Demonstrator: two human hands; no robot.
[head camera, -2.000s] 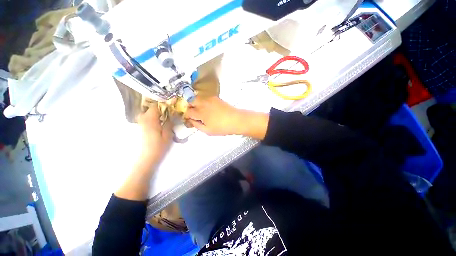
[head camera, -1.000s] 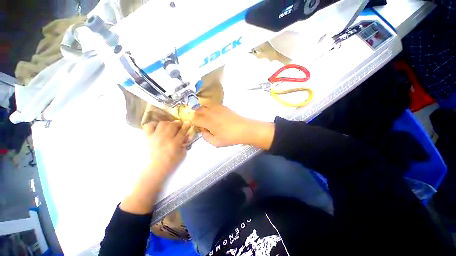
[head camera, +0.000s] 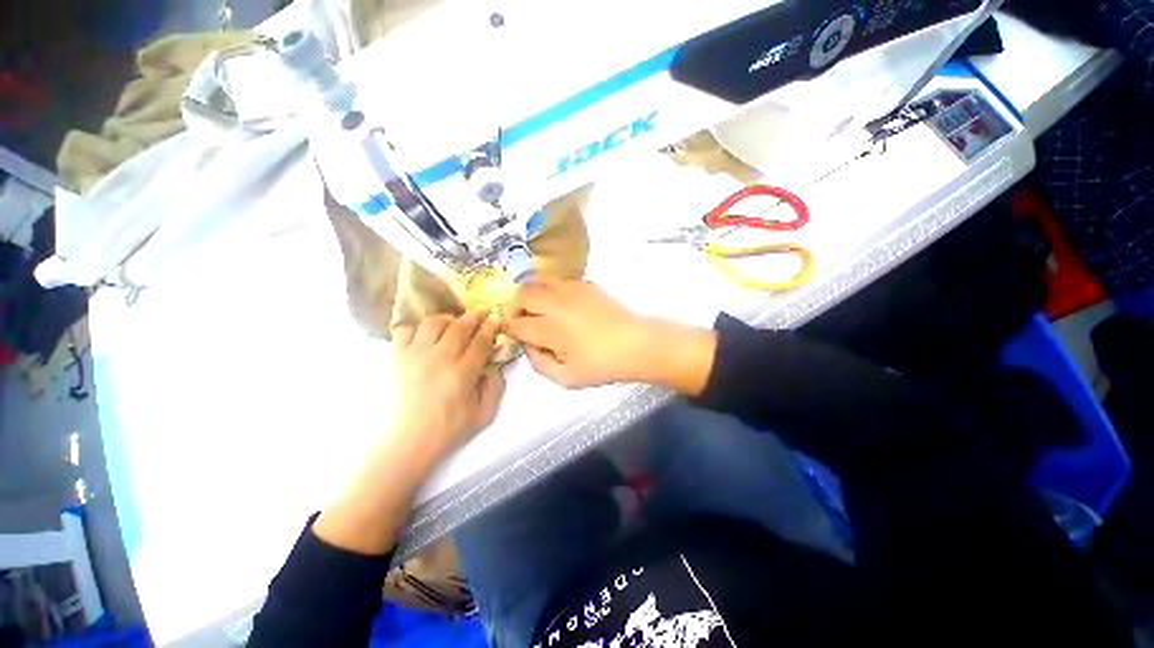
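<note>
A khaki garment piece (head camera: 370, 272) lies under the presser foot (head camera: 496, 251) of the white JACK sewing machine (head camera: 576, 95). My left hand (head camera: 446, 380) rests on the khaki cloth just left of the needle area, fingertips pressing it down. My right hand (head camera: 585, 332) holds the cloth edge close beside the foot, fingers bent. The fingertips of both hands nearly meet. A yellow glow lights the cloth at the foot. The needle tip cannot be made out.
Scissors (head camera: 757, 241) with a red and a yellow loop lie right of my right hand. White fabric (head camera: 152, 209) and bunched khaki cloth (head camera: 158, 108) lie at the back left. A black control panel (head camera: 810, 44) sits on the machine head. Blue plastic (head camera: 1076, 411) shows below right.
My left hand has flattened from a pinch onto the cloth and moved nearer the right hand. My right hand stays by the foot. The whole view has shifted slightly.
</note>
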